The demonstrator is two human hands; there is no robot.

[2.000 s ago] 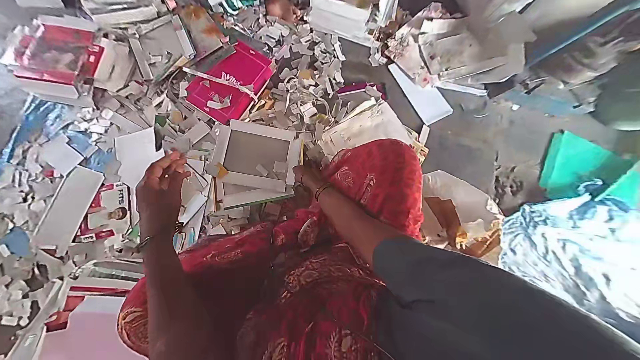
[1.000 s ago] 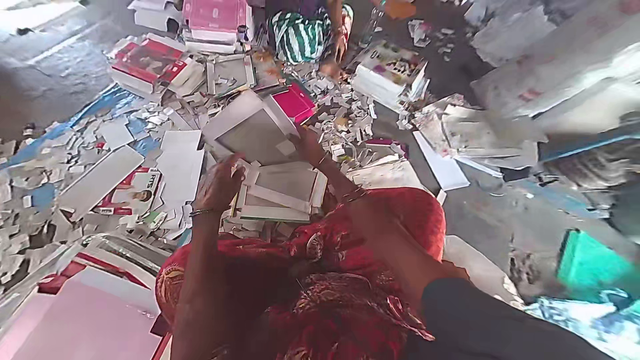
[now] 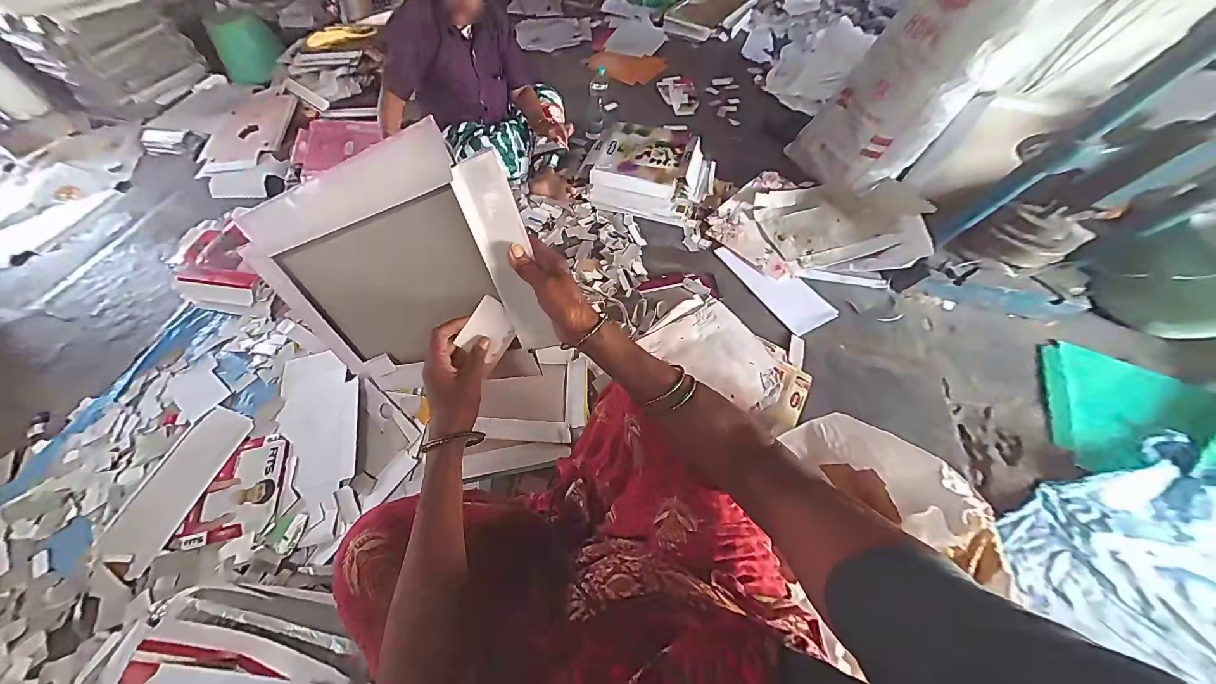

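A large cardboard box panel [image 3: 389, 271], grey in the middle with pale borders, is raised and tilted before me. My right hand [image 3: 556, 290] grips its right border flap [image 3: 499, 242], thumb on the near face and fingers behind. My left hand [image 3: 456, 366] pinches a small white corner flap [image 3: 486, 332] at the panel's lower right; whether that flap is still joined to the panel I cannot tell. Below, a shallow cardboard tray [image 3: 522, 427] lies by my lap, partly hidden by my left hand and the panel.
Cardboard scraps [image 3: 218, 380] cover the floor at left, with a printed red and white carton piece [image 3: 233, 494]. Ahead sits a person [image 3: 465, 71] near a stack of printed card [image 3: 646, 161]. A white sack [image 3: 893, 475] and a green sheet [image 3: 1121, 408] lie at right.
The large panel has risen from above the stacked tray, held in my right hand. My left hand has come onto its corner flap. The view has tilted up, showing more of the person ahead.
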